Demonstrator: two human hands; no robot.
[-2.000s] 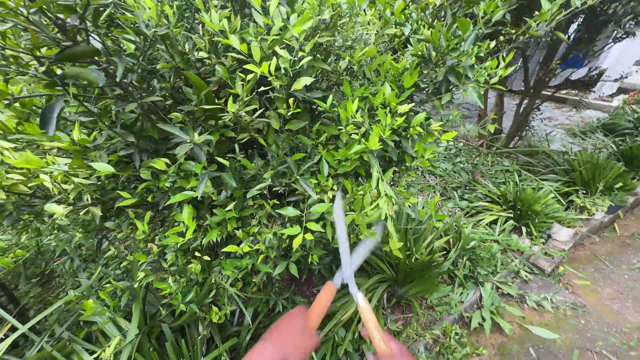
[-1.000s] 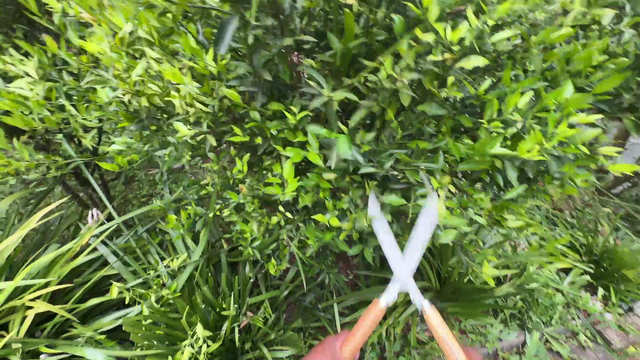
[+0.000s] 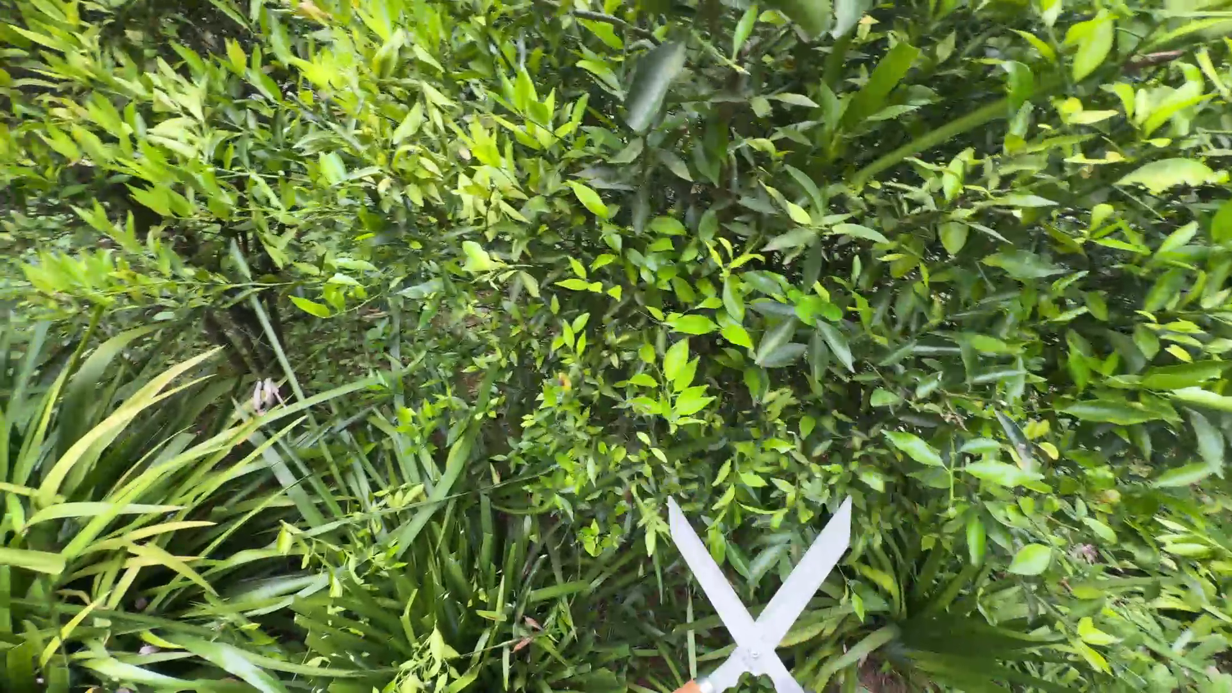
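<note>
The hedge shears point upward at the bottom of the head view, right of centre, their two metal blades spread in a V. A small part of one orange-brown wooden handle shows at the bottom edge. Both of my hands are below the frame, so their hold on the handles is hidden. Beyond the blade tips stands a leafy green shrub, with bright young leaves just above them. Whether the blades touch any twig cannot be told.
Long strap-leaved plants fill the lower left. Another strap-leaved clump grows right of the shears. A pale, small flower shows among the leaves at left. Shrub branches spread across the whole upper view.
The view has swung left, away from the paved path seen two seconds ago. The blades are spread wider than a second ago, and my hands have dropped out of the frame.
</note>
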